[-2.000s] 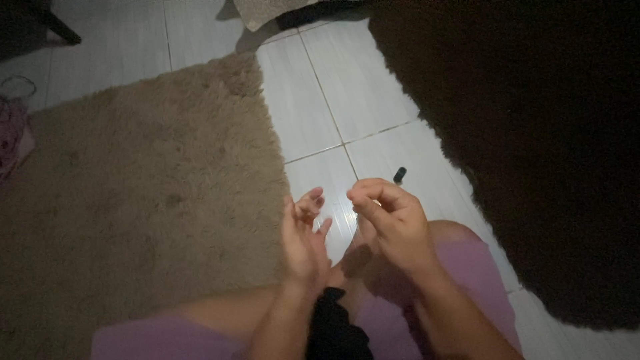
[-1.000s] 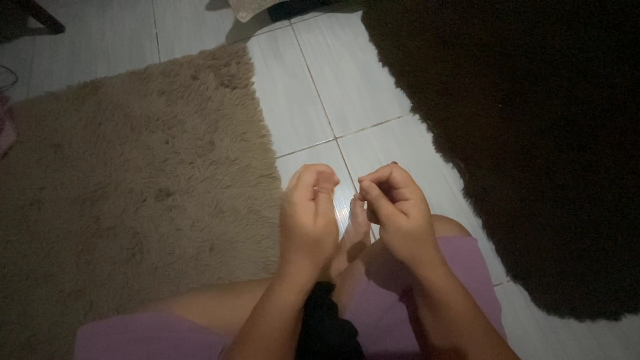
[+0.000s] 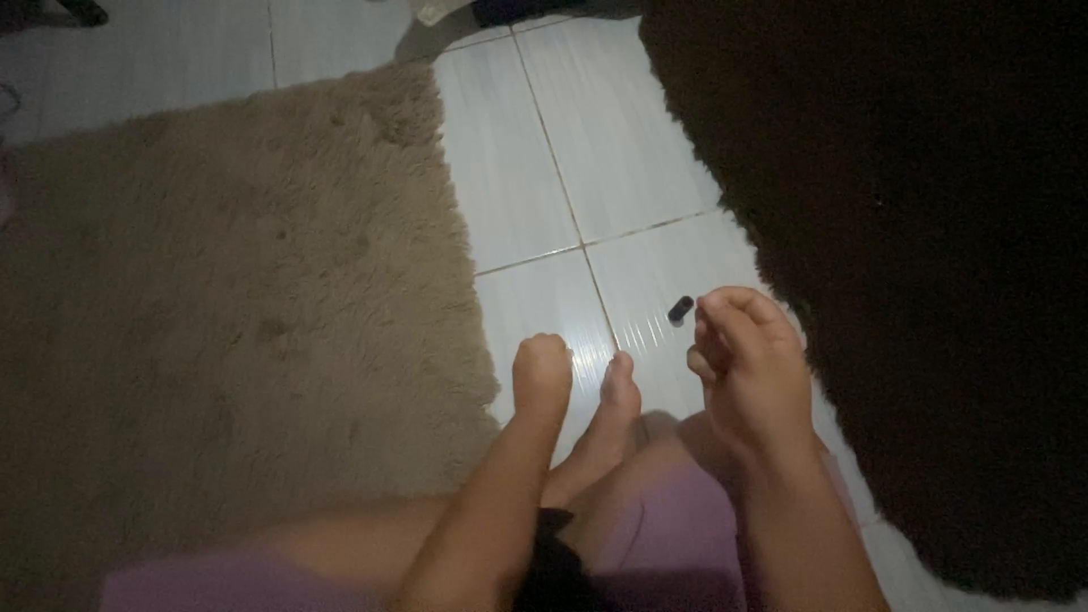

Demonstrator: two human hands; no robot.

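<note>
My left hand (image 3: 542, 374) is above the floor beside my bare foot (image 3: 619, 395), its fingers curled under and mostly hidden. To the right, my right hand (image 3: 752, 365) is raised with thumb and forefinger tips together; whether something tiny is pinched between them cannot be made out. A small dark cylindrical object (image 3: 680, 308) rests on the white tiled floor (image 3: 629, 187), just left of my right fingertips in the view.
A shaggy beige rug (image 3: 255, 297) covers the left side, and a dark brown shaggy rug (image 3: 918, 280) the right. Purple clothing (image 3: 680, 527) covers my legs. A dark furniture leg (image 3: 83, 12) shows at the top left.
My hands have moved farther apart, my right hand going right. My left fingers, spread two seconds ago, are now curled. The dark cylinder, mostly hidden one second ago, shows again.
</note>
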